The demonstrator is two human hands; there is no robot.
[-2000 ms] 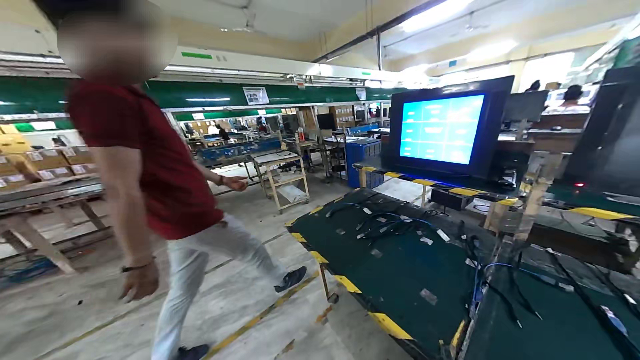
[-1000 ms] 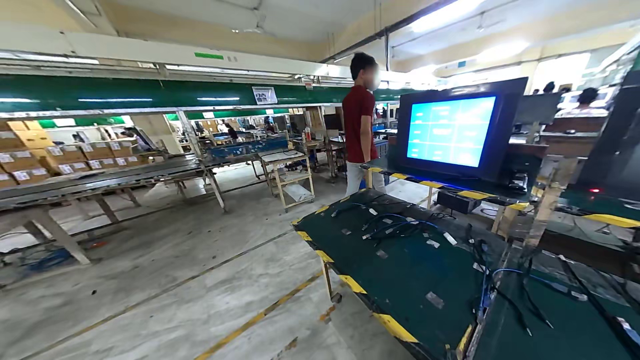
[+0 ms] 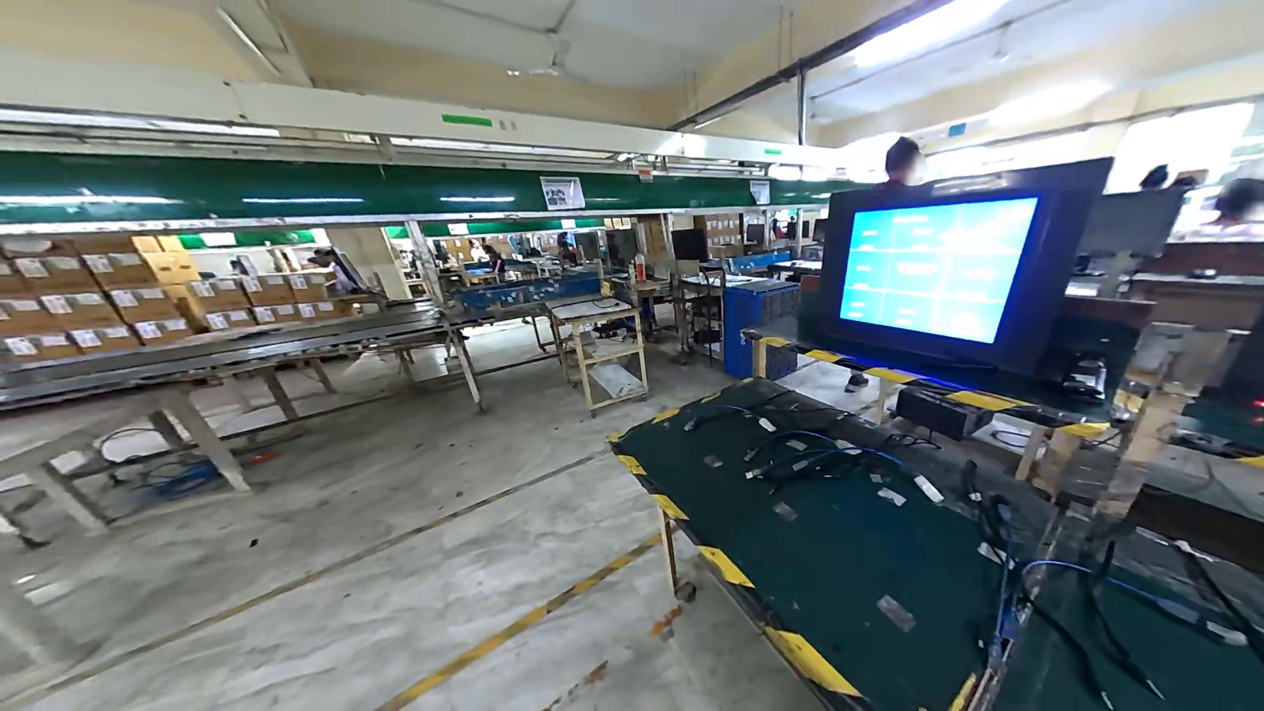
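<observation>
Neither my left hand nor my right hand shows in the head view. At the lower right stands a workbench with a green top (image 3: 839, 583), edged in yellow and black tape. Black and blue cables (image 3: 825, 459) with plugs lie across its far part, and more black cables (image 3: 1101, 622) lie near its right side. Behind the bench, on a taped shelf, a display (image 3: 933, 267) shows a lit blue screen with a grid on it. Below that shelf sits a black box-shaped device (image 3: 938, 413).
A long roller conveyor or bench (image 3: 247, 341) runs along the left, with stacked cardboard boxes (image 3: 89, 296) behind it. A wheeled trolley (image 3: 597, 346) stands mid-floor near a blue cabinet (image 3: 758, 326). A person (image 3: 901, 163) is behind the display.
The person in the red shirt has walked from the left foreground, past the bench's far end, to behind the display. The cables and bench look unchanged.
</observation>
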